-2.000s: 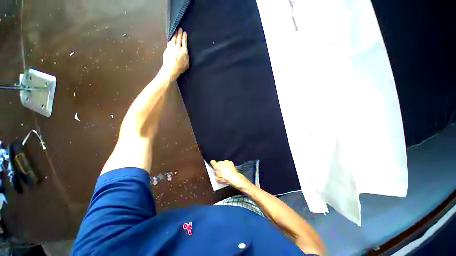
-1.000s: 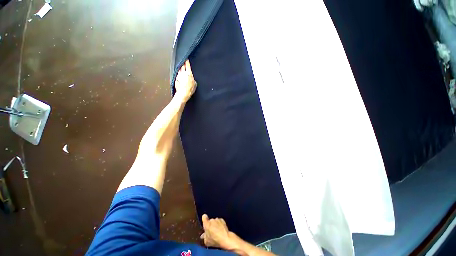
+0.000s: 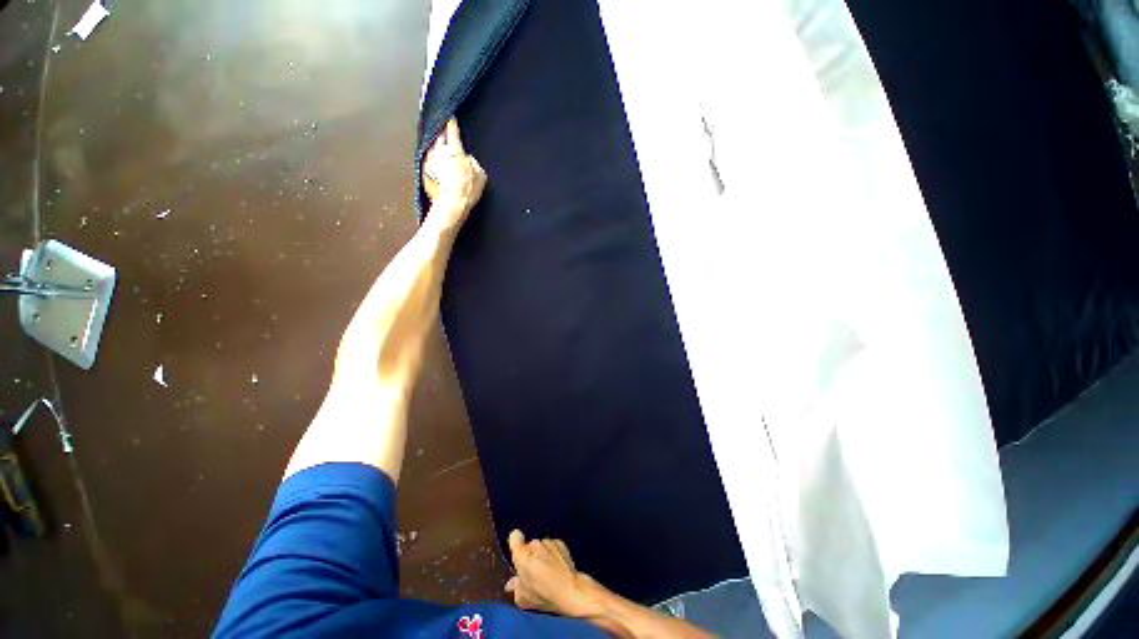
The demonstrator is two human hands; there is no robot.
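Dark navy fabric (image 3: 575, 312) lies in a wide layer across the brown table. A long white sheet (image 3: 799, 287) lies lengthwise on it, its lower end creased and uneven. My left hand (image 3: 452, 175) grips the navy fabric's left edge, where a folded-back grey-blue flap (image 3: 468, 69) meets it; part of the fingers is hidden. My right hand (image 3: 545, 574) is at the near left corner, bent fingers and thumb pinching the edge; the fingertips are partly hidden.
A pale square base plate (image 3: 68, 303) with a rod stands on the brown table (image 3: 250, 187) at the left. Dark tools (image 3: 18, 493) lie below it. Small white scraps dot the table. A grey-blue band (image 3: 1062, 499) runs along the lower right.
The grey-blue flap reaches further down beside my left hand. The folded corner with a white piece at my right hand no longer shows; navy edge is there instead. The view has shifted.
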